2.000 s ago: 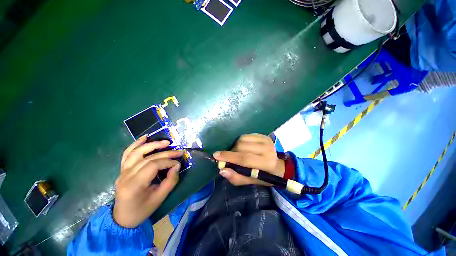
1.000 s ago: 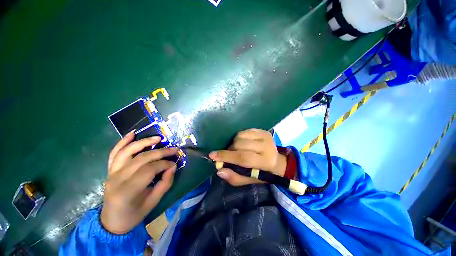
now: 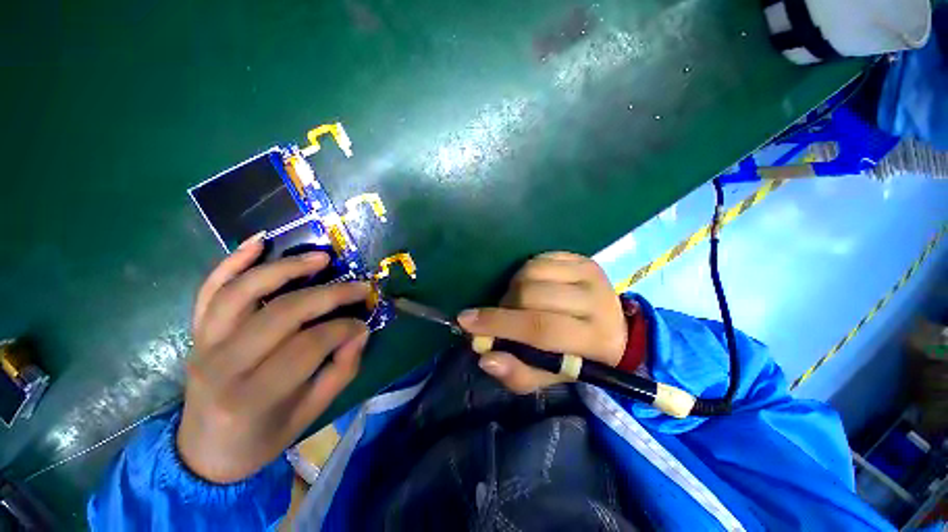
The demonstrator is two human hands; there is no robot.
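The blue PCB panel (image 3: 323, 208) lies on the green mat with dark, white-bordered LCD screens (image 3: 246, 197) along its left side. Three orange-yellow flex tails (image 3: 331, 136) stick out on its right side. My left hand (image 3: 275, 348) lies over the lower screens, its fingertips at the panel's lower end, hiding part of it. My right hand (image 3: 561, 324) holds the black soldering iron (image 3: 613, 382) like a pen. The iron's metal tip is at or just beside the panel's lower end; contact is not clear.
A stack of loose LCD modules (image 3: 19, 380) lies at the left bench edge. A thin silvery wire crosses the mat at lower left. A white tub (image 3: 868, 23) stands at the upper right. A blue stool (image 3: 832, 145) is beyond the bench edge, beside a person's blue sleeve (image 3: 917, 94).
The panel and left hand appear further left and the panel's top higher. The loose modules have shifted towards the left edge, the tub towards the upper right. The iron's tip stays near the panel's lower end.
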